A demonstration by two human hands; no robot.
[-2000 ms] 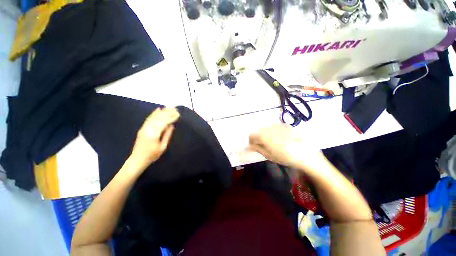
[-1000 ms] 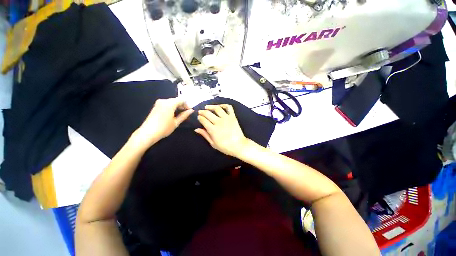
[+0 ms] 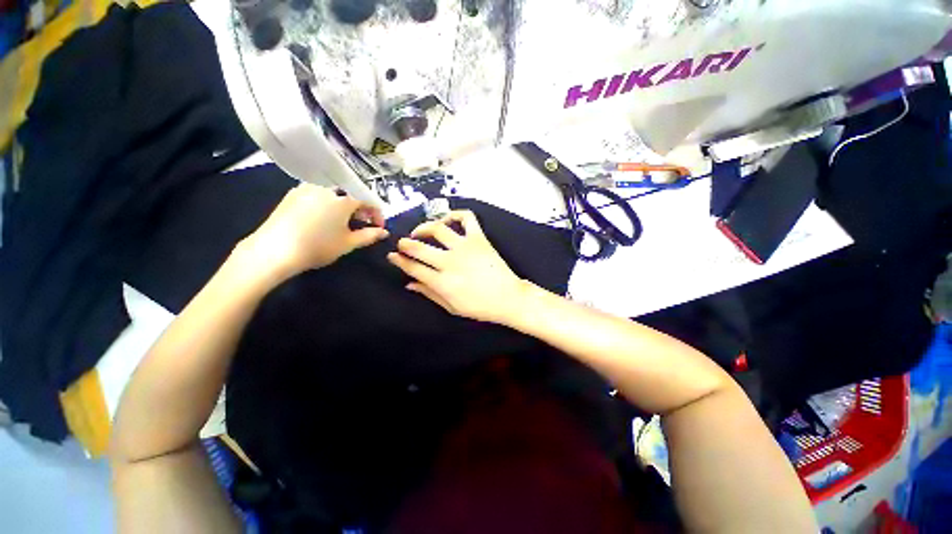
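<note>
A large black garment panel lies over the table's front edge and my lap, its curved upper edge below the presser foot. My left hand is at the panel's upper edge, thumb and fingertips pinched together on the cloth just left of the foot. My right hand lies flat on the panel right beside it, fingers spread and pointing to the left. The needle is too blurred to make out. The white sewing machine with purple lettering stands behind the hands.
Black-handled scissors lie right of the foot, with an orange and blue tool behind them. A black strip with a red edge hangs at the machine's right end. Black cut panels lie at left. A red basket is below right.
My right hand has come from the bare table onto the panel. My left hand and the panel's edge have moved up to the presser foot. The view has come closer to the machine.
</note>
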